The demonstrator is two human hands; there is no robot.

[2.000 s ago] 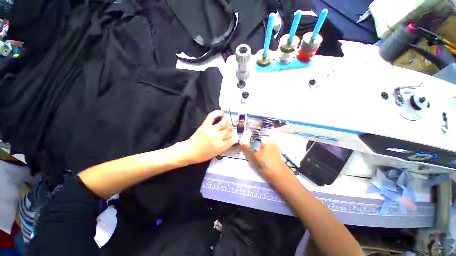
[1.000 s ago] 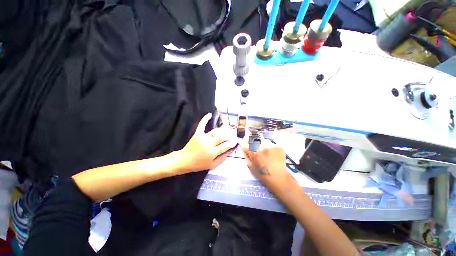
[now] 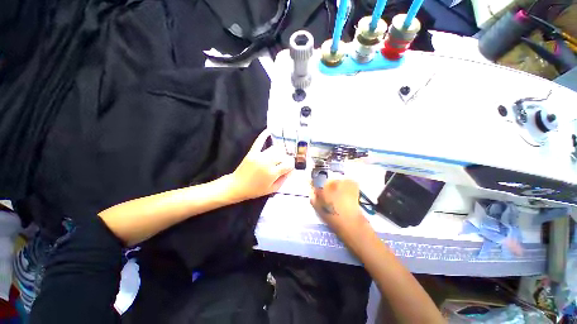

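The black garment (image 3: 158, 126) spreads over the left side and the lap, its edge reaching the left end of the white sewing machine (image 3: 367, 107). My left hand (image 3: 260, 171) lies on the bed at the garment's edge, left of the needle area (image 3: 302, 155), fingers pointing at it. My right hand (image 3: 336, 197) is just right of and below the needle area, fingers bent by the small metal parts. The machine head hides the fingertips, so I cannot tell if either hand pinches cloth.
A dark flat rectangle (image 3: 408, 197) lies on the bed under the arm, pale blue scraps (image 3: 496, 226) to its right. Small spools (image 3: 367, 41) stand on blue pegs on the head. A dark thread cone (image 3: 503, 38) lies behind. A ruler tape (image 3: 405, 248) runs along the front edge.
The view has shifted slightly, so the machine sits a little higher and further left. My right hand has drawn slightly away from my left hand, its fingers more bent. My left hand stays beside the needle area.
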